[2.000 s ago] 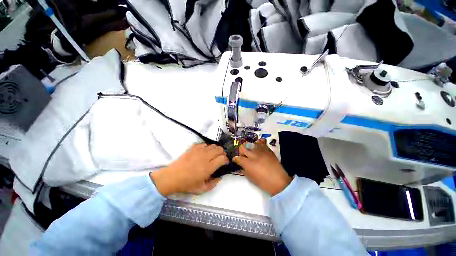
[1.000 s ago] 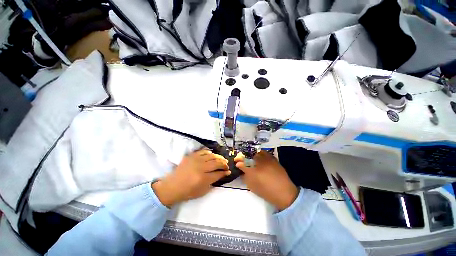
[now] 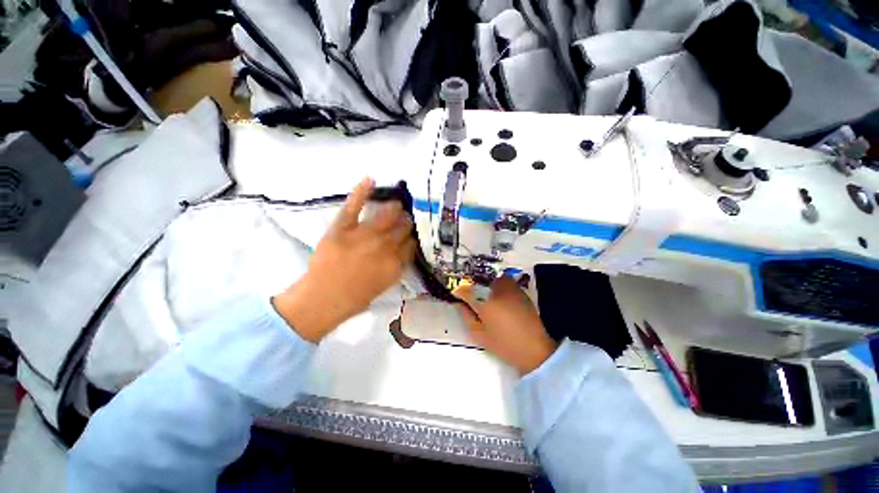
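A pale garment panel (image 3: 241, 255) with a black edge lies left of the needle of a white sewing machine (image 3: 540, 183). My left hand (image 3: 352, 260) is raised left of the needle, slightly blurred, and holds the panel's black edge, lifting it. My right hand (image 3: 506, 320) has its fingertips on the black edge at the lit presser foot (image 3: 455, 279). Part of the edge under the fingers is hidden. A stack of black cut pieces (image 3: 581, 308) lies right of the needle.
A black phone (image 3: 750, 385) and slim pink and blue tools (image 3: 670, 366) lie at right. Pale and black panels (image 3: 540, 67) are heaped behind the machine. A ruled strip (image 3: 405, 431) runs along the table's front edge. A grey device (image 3: 39, 202) stands at left.
My left hand has moved up and away from the needle, lifting the black edge with it. The metal plate in front of the needle now shows. My right hand stays near the needle.
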